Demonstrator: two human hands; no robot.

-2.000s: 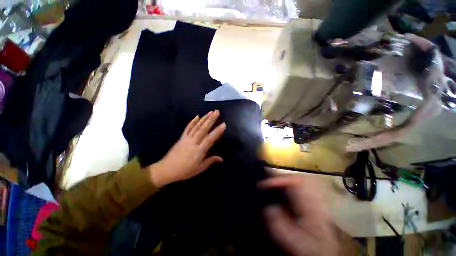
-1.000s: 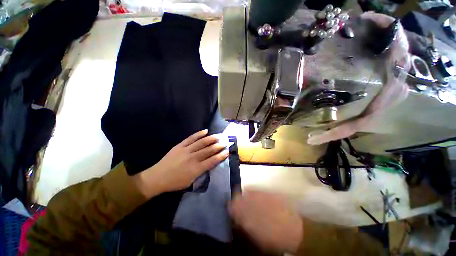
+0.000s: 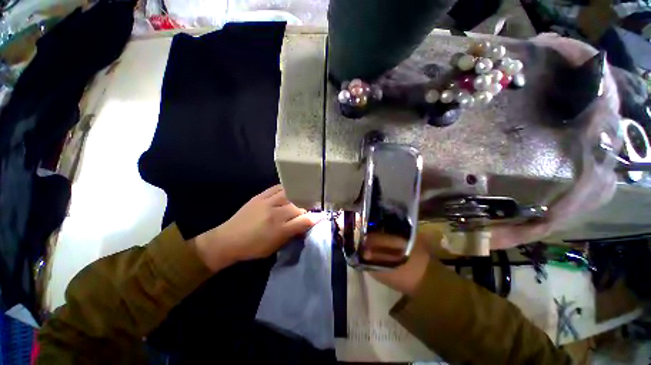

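A black fabric panel (image 3: 214, 107) lies on the pale table left of the machine head and runs down to the front edge. A grey piece (image 3: 300, 292) lies on it below the needle area, with a narrow black strip along its right side. My left hand (image 3: 257, 227) rests on the cloth, its fingertips at the grey piece's top beside the needle area. My right hand (image 3: 403, 267) is right of the needle area, mostly hidden behind the shiny metal part of the sewing machine (image 3: 303, 128); its fingers and any hold on the cloth cannot be made out.
A dark cloth pile (image 3: 36, 142) lies along the left. Pearl bead pins (image 3: 485, 75) and a pink cloth strip (image 3: 599, 192) are on the machine head. Black scissors handles (image 3: 492, 276) and small metal tools (image 3: 566, 317) lie at the right. A blue basket (image 3: 18, 342) shows lower left.
My view has moved closer over the machine head. My right hand has moved up from the front of the table to beside the needle area. The grey piece, earlier mostly covered, now shows below the needle.
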